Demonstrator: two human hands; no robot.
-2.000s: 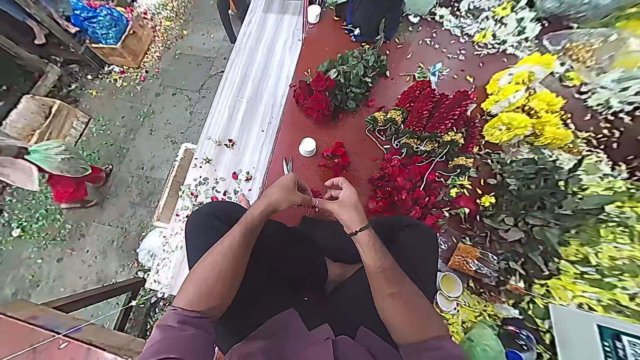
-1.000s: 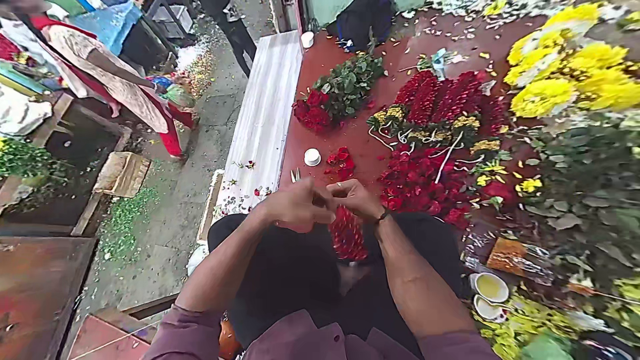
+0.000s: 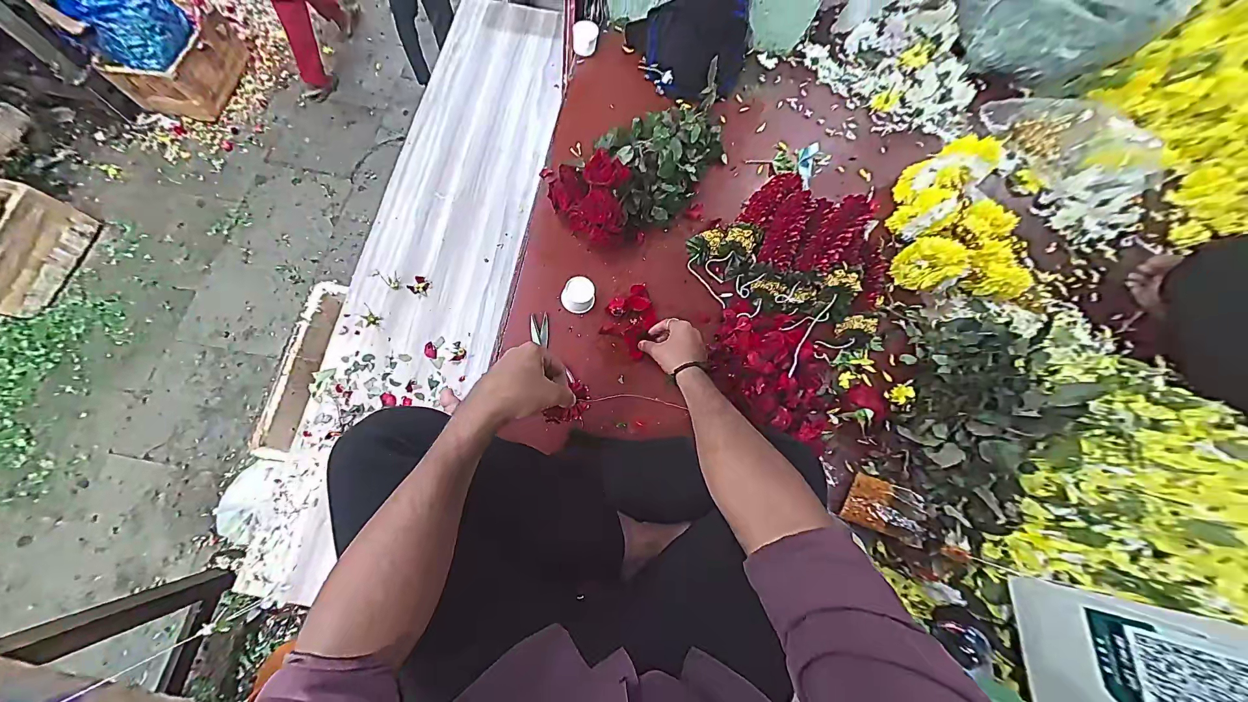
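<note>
My left hand [image 3: 525, 382] has its fingers closed at a small red garland piece [image 3: 569, 402], from which a thin thread [image 3: 634, 398] runs right across the red tabletop [image 3: 612, 107]. Metal scissors tips [image 3: 539, 330] show just above that hand; whether it holds them I cannot tell. My right hand [image 3: 675, 345], wearing a dark wristband, touches a small pile of red petals [image 3: 632, 310], its thumb and forefinger together. A white spool [image 3: 577, 294] stands above and between my hands. Right of my right hand lie loose red petals [image 3: 775, 366] and strung red garlands [image 3: 809, 229].
Red roses with leafy stems [image 3: 597, 200] lie further back. Yellow chrysanthemums [image 3: 960, 234] and leaves [image 3: 985, 380] lie to the right, near another person's hand [image 3: 1155, 283]. A white plank surface [image 3: 458, 185] runs along the left. A crate [image 3: 185, 78] stands on the ground.
My hands were together one second ago with a red garland hanging between them; now they are apart, the right one at the petal pile. The view has swung about.
</note>
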